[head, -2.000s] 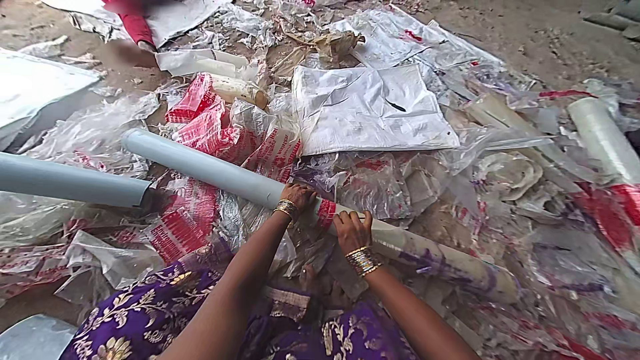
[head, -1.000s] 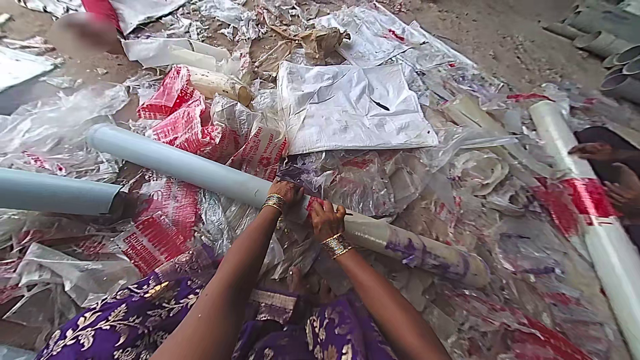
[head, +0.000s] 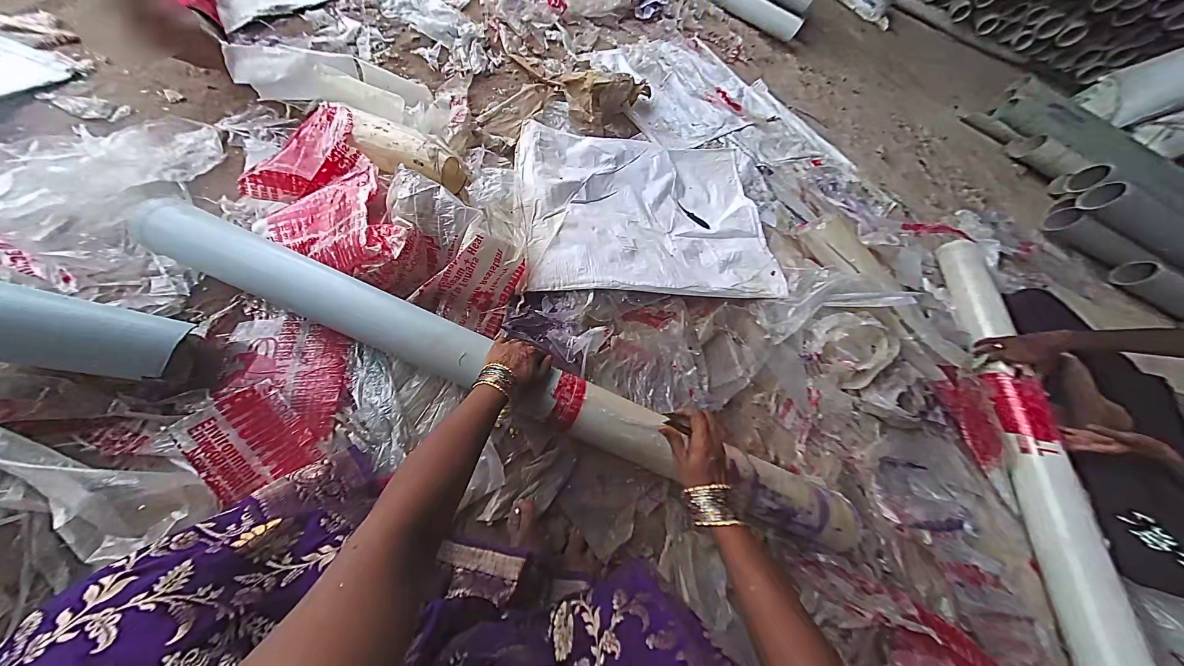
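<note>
A long grey-blue plastic pipe [head: 351, 301] lies diagonally before me, its lower right part wrapped in cloudy plastic film [head: 624, 425] with a red printed band and purple marks. My left hand [head: 520, 363] is closed over the pipe just left of the red band, bangles at the wrist. On the wrapped part, right of the band, rests my right hand [head: 698, 446], its fingers bent at the film; a small dark thing shows at the fingertips, too unclear to name. Whether the right hand grips the film cannot be told.
Another grey-blue pipe [head: 83, 331] ends at the left. Torn clear and red-printed film [head: 314, 213] and a white sheet [head: 638, 217] cover much of the ground. At the right, a co-worker's hands [head: 1022, 350] touch a wrapped pipe [head: 1064, 527]. More pipes [head: 1124, 208] are stacked at the upper right.
My right hand has moved right along the wrapped pipe, away from the red band and my left hand. The co-worker's hands have come into view at the right. The view has shifted.
</note>
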